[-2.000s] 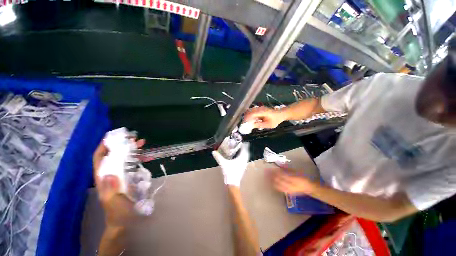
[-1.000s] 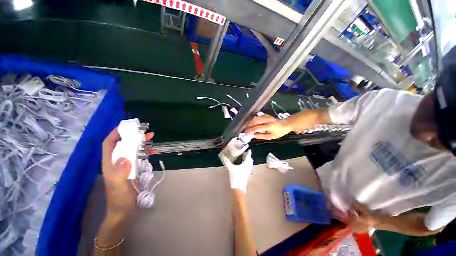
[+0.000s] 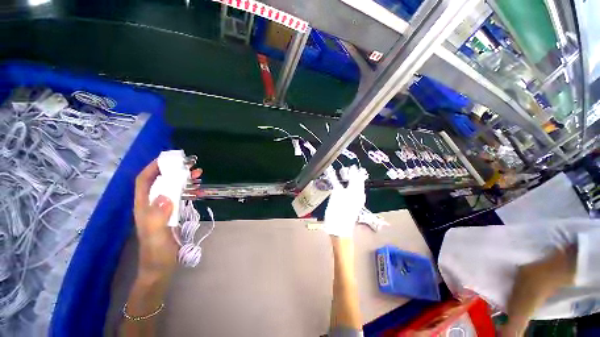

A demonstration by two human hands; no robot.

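My bare left hand [image 3: 154,220] holds a small group of white power adapters [image 3: 172,178] upright above the bench's left part. Their metal prongs point right and a tied white cord [image 3: 189,253] hangs below. My right hand [image 3: 345,207], in a white glove, is at the bench's back edge, just right of a whitish labelled bottle [image 3: 312,196]. White bits show at its fingertips; whether it grips one is unclear. A white corded piece [image 3: 374,220] lies partly behind the glove.
A blue tote [image 3: 99,230] full of white cords stands left. The green belt [image 3: 224,151] carries rows of adapters [image 3: 421,172] beyond the metal post [image 3: 375,92]. A blue box [image 3: 406,273], red tote [image 3: 460,316] and a co-worker's arm [image 3: 543,283] are at right.
My gloved right hand has moved right, uncovering the bottle. My left hand still holds the adapters. The co-worker's hand has left the belt and the body has moved right and down.
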